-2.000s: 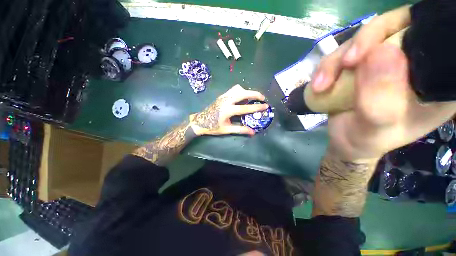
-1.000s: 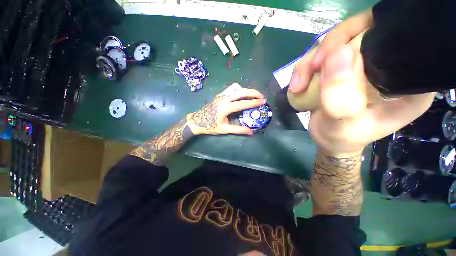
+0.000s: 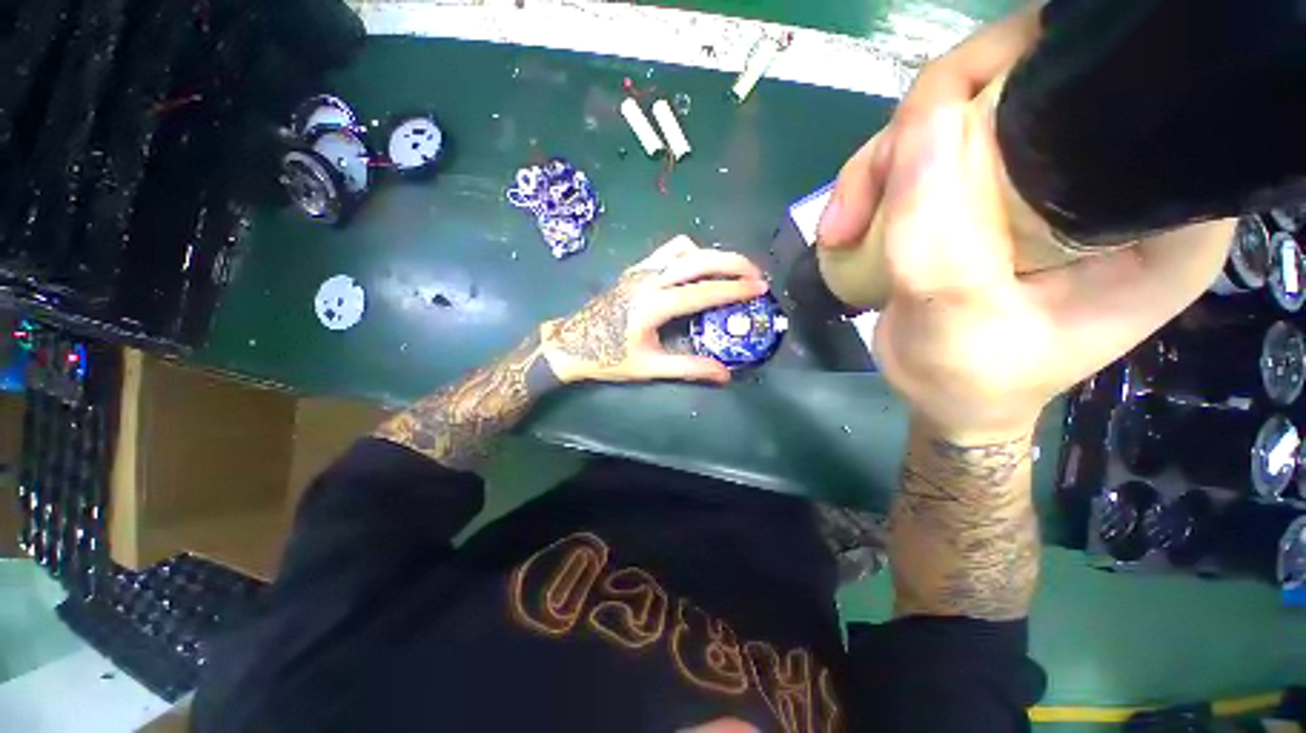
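Note:
My left hand [image 3: 652,318] lies on the green bench mat with thumb and fingers around a round unit [image 3: 739,329] that has a blue and white circuit board inside a black rim. The unit's open face points up. My right hand [image 3: 974,272] is raised close to the camera, in a fist around an electric screwdriver [image 3: 1132,122] with a thick black body and a cream wrapped grip. The hand hides the screwdriver's lower end, so I cannot tell whether its tip touches the unit.
Loose circuit boards [image 3: 557,205], battery cells [image 3: 656,128], ring-faced parts [image 3: 341,158] and a white disc [image 3: 340,302] lie on the mat. Black trays [image 3: 115,172] stand at left, a carton [image 3: 215,465] below. Black cylinders [image 3: 1196,437] stand at right. My right hand mostly covers a blue-edged box [image 3: 812,215].
My right hand and the screwdriver have moved left from beside the blue-edged box, towards the unit. My left hand stays around the unit.

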